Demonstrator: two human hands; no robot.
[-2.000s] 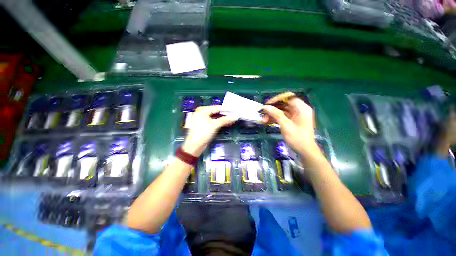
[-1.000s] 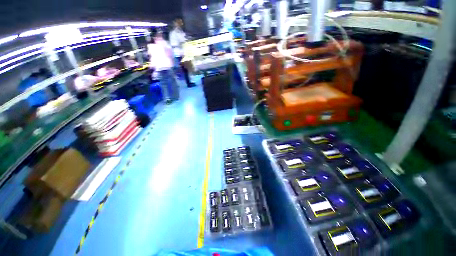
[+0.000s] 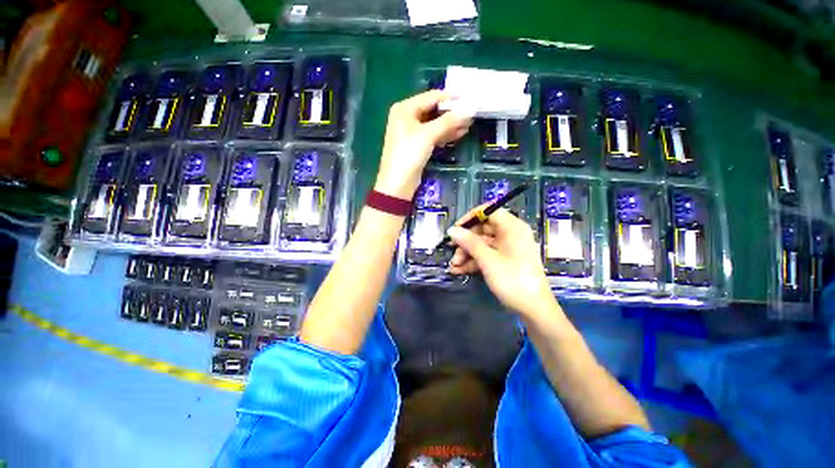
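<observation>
My left hand (image 3: 423, 128), with a dark red wrist band (image 3: 389, 203), holds a white backing sheet (image 3: 488, 91) over the back row of the middle tray. My right hand (image 3: 499, 256) holds a thin dark pen-length tool (image 3: 496, 203) with a yellowish part near the fingers. Its lower end is at the front-left phone unit (image 3: 428, 219) of the middle tray; whether it touches cannot be told. The middle clear blister tray (image 3: 572, 291) holds two rows of dark units with blue-purple tops and white labels. The sheet and my hands partly hide some units.
A similar filled tray (image 3: 346, 151) lies left, another (image 3: 774, 123) at the right edge. An orange machine (image 3: 55, 82) and a grey post (image 3: 229, 18) stand at the left. A greyish tray (image 3: 366, 16) with a white sheet (image 3: 441, 9) lies behind. Small black parts (image 3: 169, 288) sit low left.
The view swung left to the aisle and orange machine, then back to the bench. Compared with two seconds ago, my hands are farther apart and the dark tool now shows in my right hand.
</observation>
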